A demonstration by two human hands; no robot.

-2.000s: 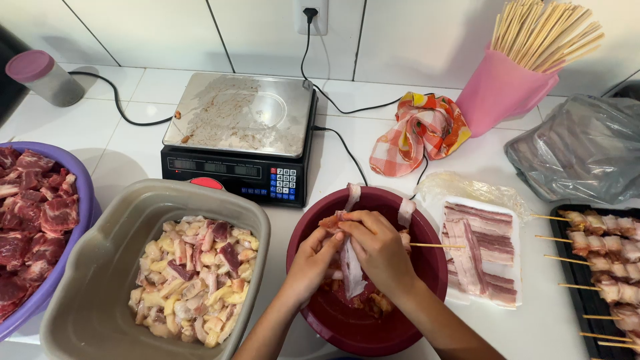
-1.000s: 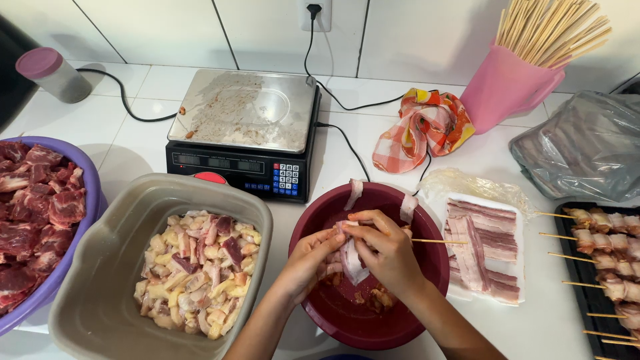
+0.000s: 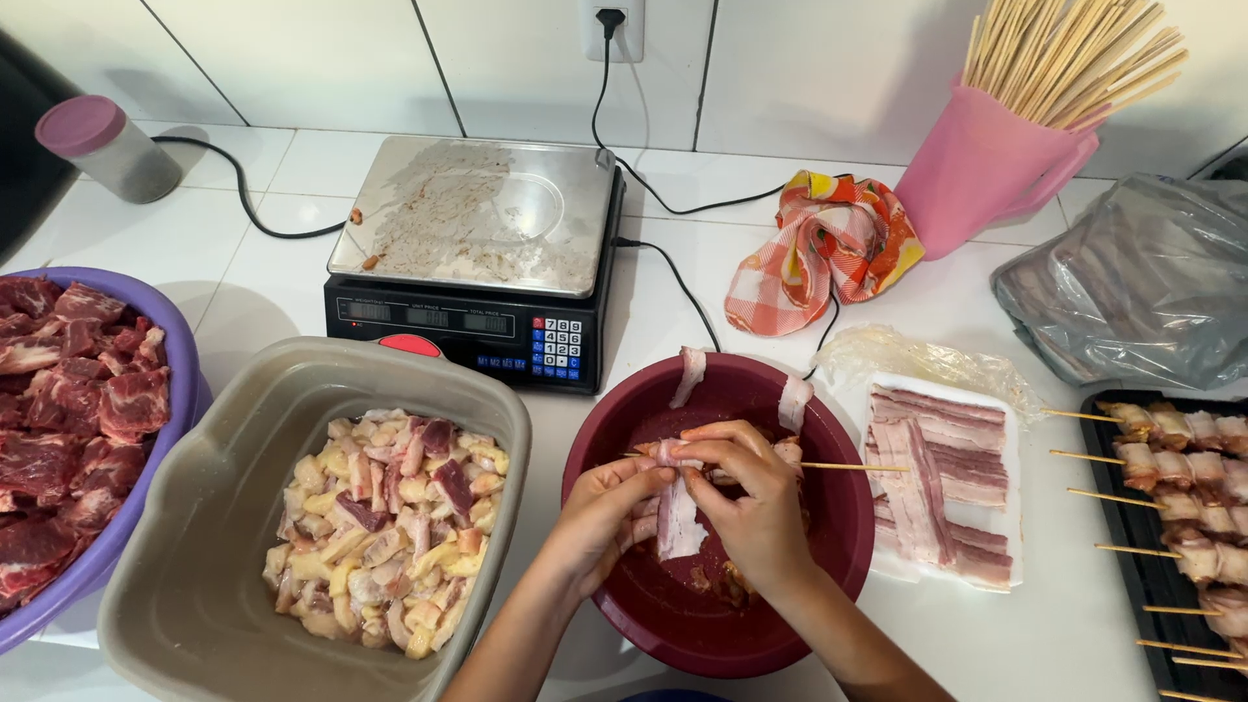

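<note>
Over a dark red plastic bowl (image 3: 624, 585), my left hand (image 3: 609, 517) and my right hand (image 3: 746, 497) hold a wooden skewer (image 3: 853, 467) lying level. A bacon strip (image 3: 680, 522) hangs from the skewer between my fingers, its upper end at the skewer. Both hands pinch the bacon and skewer there. More wrapped meat sits on the skewer, partly hidden behind my right hand. Two short bacon strips (image 3: 689, 377) (image 3: 795, 403) drape over the bowl's far rim. Small seasoned pieces (image 3: 731, 585) lie in the bowl. Right of it, bacon slices (image 3: 912, 478) rest on a white foam tray (image 3: 1012, 487).
At left stand a purple basin (image 3: 175, 390) of red meat and a grey-beige tub (image 3: 175, 585) of cut pieces. Behind are a digital scale (image 3: 468, 224), a cloth (image 3: 829, 249) and a pink pitcher (image 3: 985, 166) of skewers. At right are a plastic bag (image 3: 1131, 283) and a black tray (image 3: 1131, 556) of filled skewers.
The bacon strip at my fingers hangs shorter than two seconds ago. Both hands stay over the bowl, with their fingers shifted around the skewer.
</note>
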